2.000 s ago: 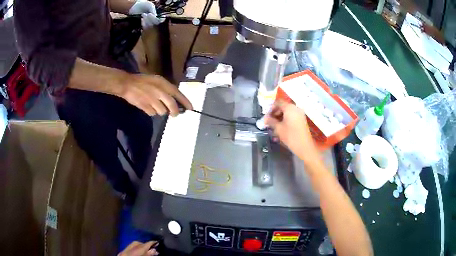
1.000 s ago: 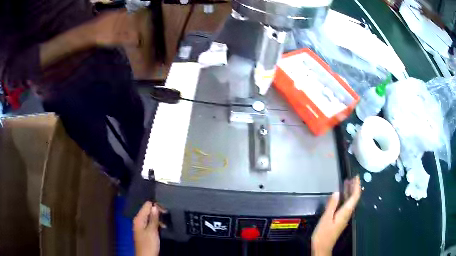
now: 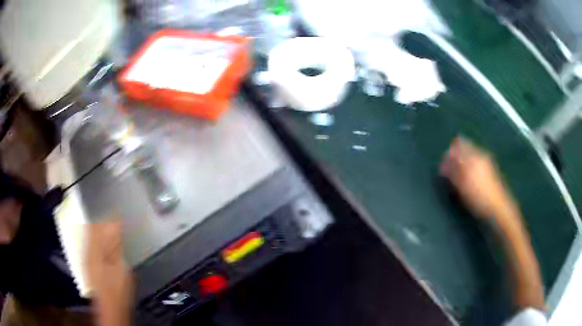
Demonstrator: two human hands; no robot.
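A thin dark rod (image 3: 92,170) lies across the grey machine base, its dark grip toward the left and its other end at the fixture (image 3: 127,149) below the machine head. A slotted metal bar (image 3: 156,181) lies in front of the fixture. My left hand (image 3: 110,264) is blurred at the left front of the machine, beside the white strip; its fingers are not clear. My right hand (image 3: 472,172) is low over the green bench, right of the machine; blur hides whether it holds anything.
An orange box (image 3: 220,95) with a white inside sits on the base. A white roll (image 3: 311,73), crumpled white tissue (image 3: 418,79) and small pale pieces are on the green bench (image 3: 370,191). The large pale machine head (image 3: 57,44) is at upper left. A red button (image 3: 212,283) is in front.
The view has swung right and blurred. My right hand has left the machine's right front corner for the green bench. The rod still lies at the fixture.
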